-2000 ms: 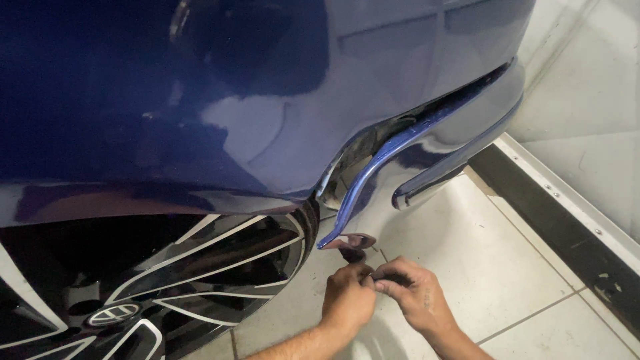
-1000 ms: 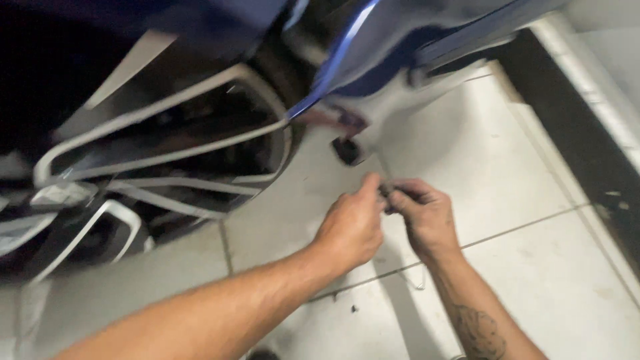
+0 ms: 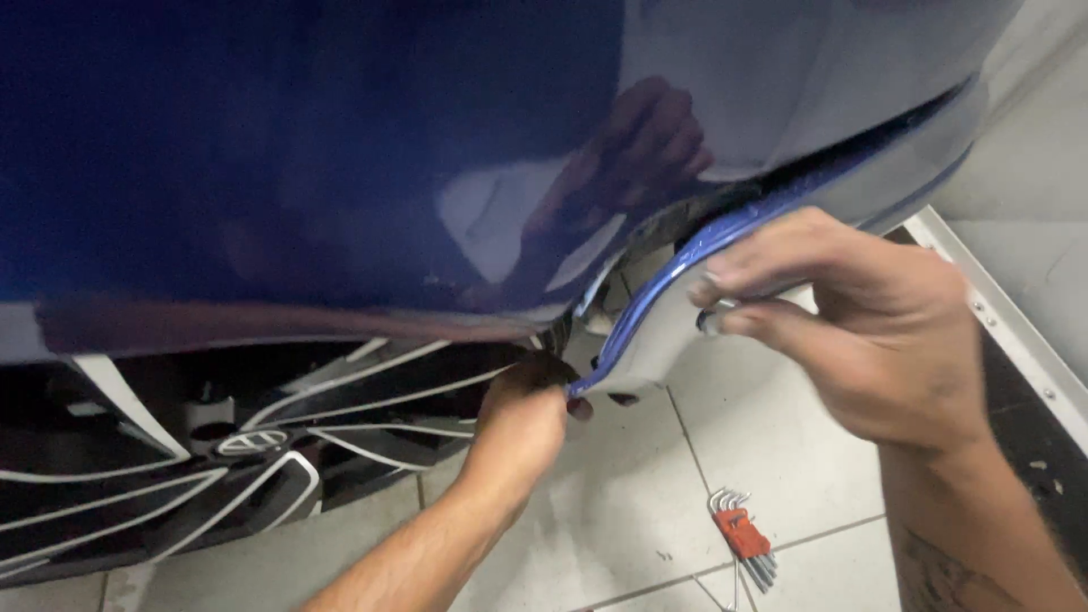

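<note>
My left hand (image 3: 523, 421) grips the lower end of the blue bumper lip (image 3: 650, 302), beside the wheel arch; its fingertips are partly hidden behind the panel. Thumb and fingers of my right hand (image 3: 850, 314) pinch a small metal piece with a dark end (image 3: 712, 318), just outside the lip. A gap shows between the lip and the dark blue car bumper (image 3: 340, 153), whose glossy paint mirrors a hand.
A Volkswagen alloy wheel (image 3: 252, 443) fills the lower left. A set of L-shaped hex keys in a red holder (image 3: 744, 533) lies on the tiled floor (image 3: 612, 493). A metal-edged ramp or rail (image 3: 1011, 340) runs down the right.
My hands were together below the lip; now they are apart, the left on the lip's end and the right raised beside its outer face. The view has shifted.
</note>
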